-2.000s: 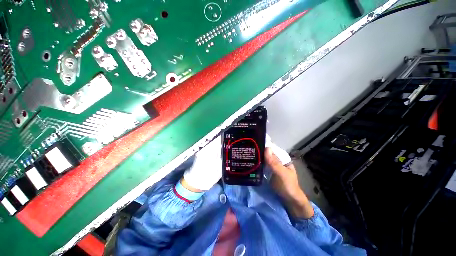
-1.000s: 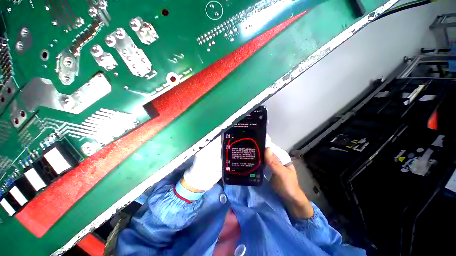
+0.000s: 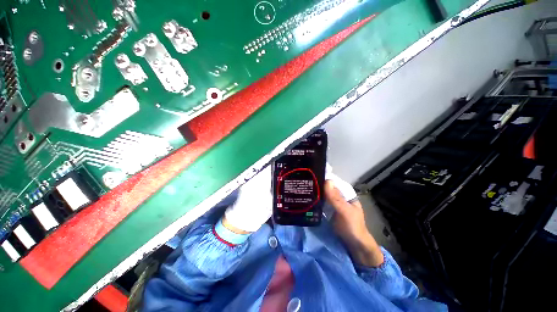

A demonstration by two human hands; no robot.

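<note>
A dark smartphone point(image 3: 298, 183) is held upright just off the bench edge; its lit screen shows text with a red circle drawn round part of it. My left hand point(image 3: 249, 206), in a white glove with a blue and red band at the cuff, holds the phone's left side. My right hand point(image 3: 345, 214), partly white-gloved with bare skin showing, holds its right side. The fingers behind the phone are hidden. The phone's top left corner meets the bench edge in view.
A large green circuit board point(image 3: 201, 61) lies on a red mat point(image 3: 238, 113) on the green bench mat point(image 3: 256, 143) with a worn white edge. Black transistors point(image 3: 74, 190) with white tabs line its lower left. Black boxes or panels point(image 3: 476, 183) stand at the right.
The circuit board appears shifted very slightly to the right in the picture. The hands and phone have hardly moved.
</note>
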